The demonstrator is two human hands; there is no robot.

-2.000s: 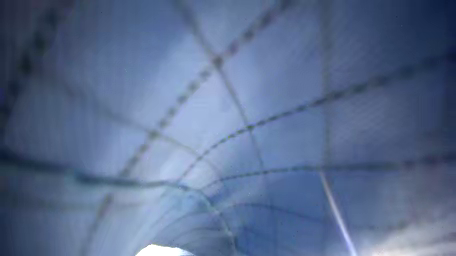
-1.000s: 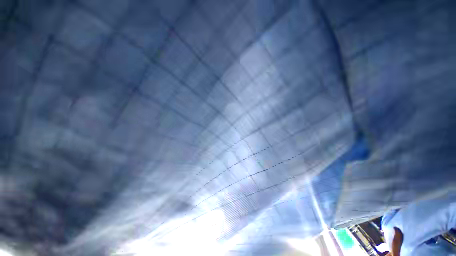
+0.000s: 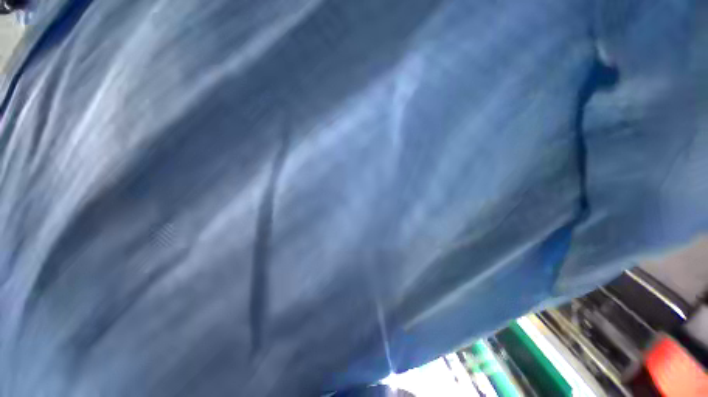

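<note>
Blue cloth [image 3: 334, 178], which looks like a smock, fills most of the head view. It is wrinkled and blurred, with broad folds running from lower left to upper right. A narrow dark line runs down its middle left part. A dark seam or opening edge shows at the right, with a small dark spot at its top. Neither of my hands is in view. Whether a hand holds the cloth cannot be seen.
Past the cloth's lower right edge, blurred green and white strips [image 3: 536, 357] and dark rails or equipment [image 3: 602, 318] show. A red-orange object [image 3: 677, 368] is at the lower right corner. Bright light shows at the bottom edge.
The cloth sits farther from the camera and its grid lines no longer show clearly. More of the background shows at lower right. The fingers seen there a second ago are gone.
</note>
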